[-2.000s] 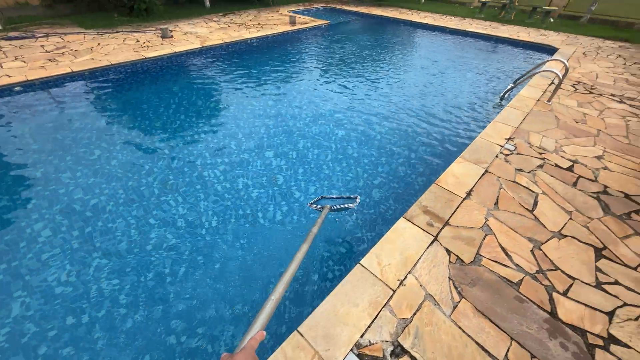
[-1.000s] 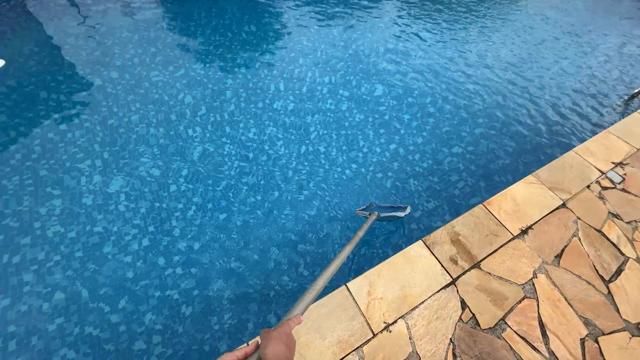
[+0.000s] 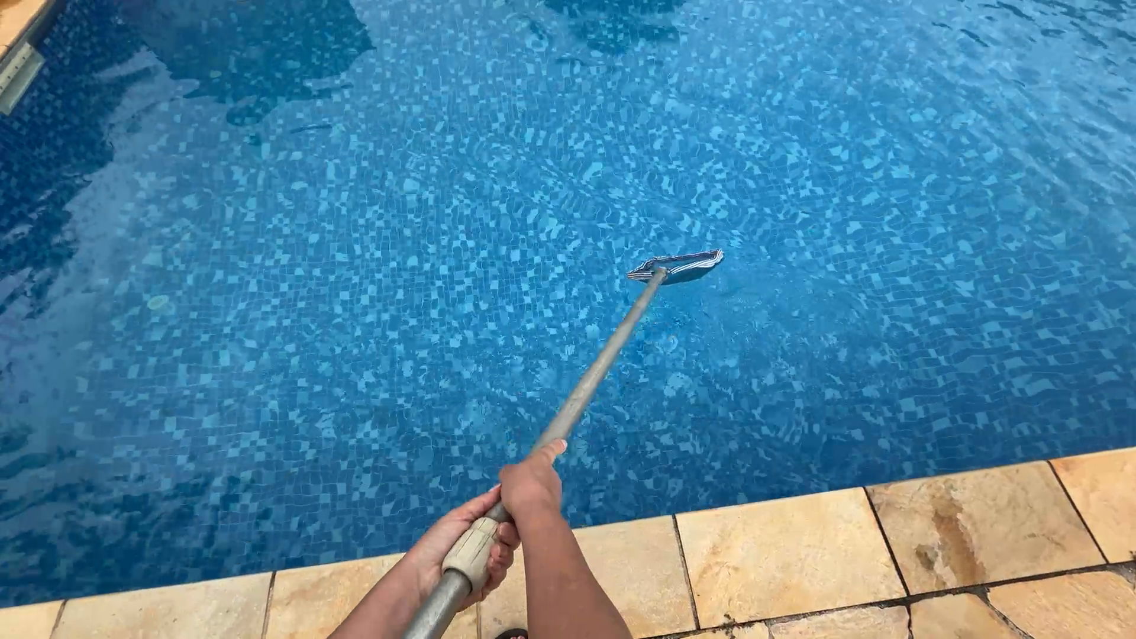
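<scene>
A long metal telescopic pole (image 3: 596, 374) runs from the bottom edge up and to the right over the pool water. At its far end is a pool skimmer net (image 3: 679, 266) with a striped rim, at the water's surface. My left hand (image 3: 461, 546) is wrapped around the pole at its pale locking collar (image 3: 472, 548). Just above it, my right hand (image 3: 532, 484) grips the thinner part of the pole, thumb along the shaft. The two hands are close together.
Stone coping slabs (image 3: 788, 555) form the pool's near edge, with irregular paving below at the right. Pool water (image 3: 399, 266) fills most of the view. A pale fitting (image 3: 18, 75) sits on the pool wall at the upper left. Part of a dark shoe shows at the bottom.
The view has swung left and down. Both hands and forearms now show on the pole; two seconds ago only part of one hand showed at the bottom edge.
</scene>
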